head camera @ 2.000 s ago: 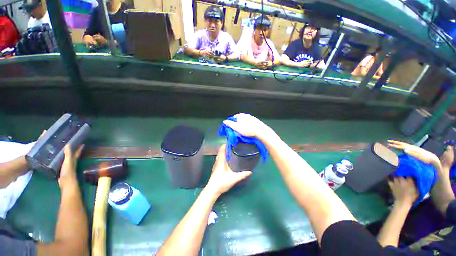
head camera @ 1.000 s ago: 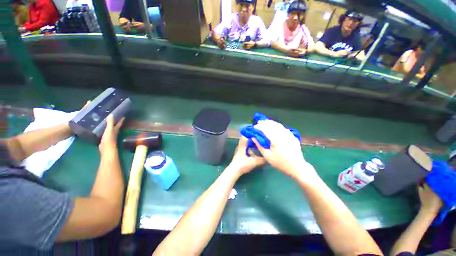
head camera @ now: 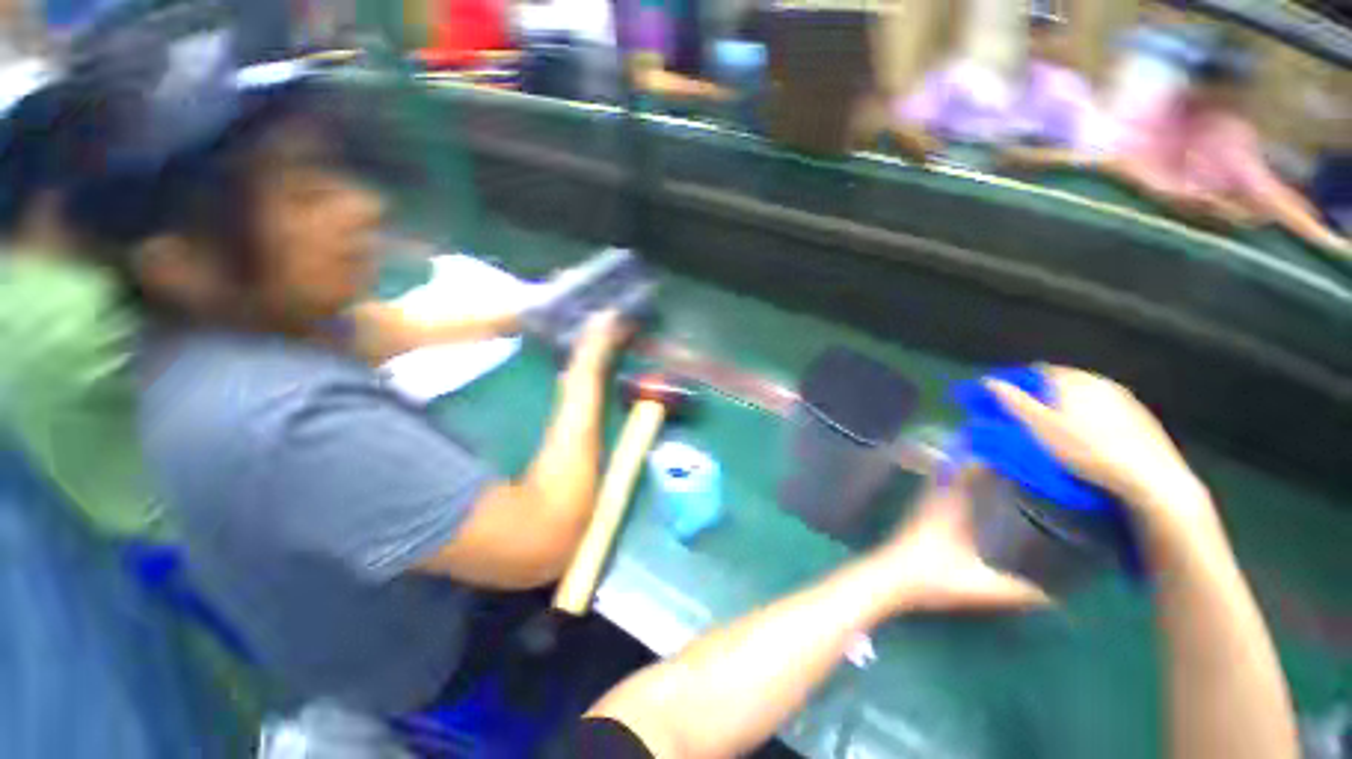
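Observation:
The picture is blurred. A grey speaker unit (head camera: 1026,543) with a dark top stands upright at the right. My left hand (head camera: 949,541) holds it by its near left side. My right hand (head camera: 1105,438) grips a bright blue cloth (head camera: 1016,445) that lies over the unit's top and hangs down its right side; much of the unit is hidden by hands and cloth. A second grey speaker unit (head camera: 841,460) with a dark top stands upright just left of it, not held.
A light-blue bottle (head camera: 688,489) and a mallet (head camera: 611,504) are on the green bench (head camera: 890,697) to the left. A neighbouring person at left holds a grey unit (head camera: 590,297) beside a white sheet (head camera: 452,341). Other people sit opposite, behind the dark rail (head camera: 949,260).
The view has swung left, bringing the left neighbour into sight and losing the white bottle. My right hand has spread the cloth over the unit's top; my left hand stays on its side.

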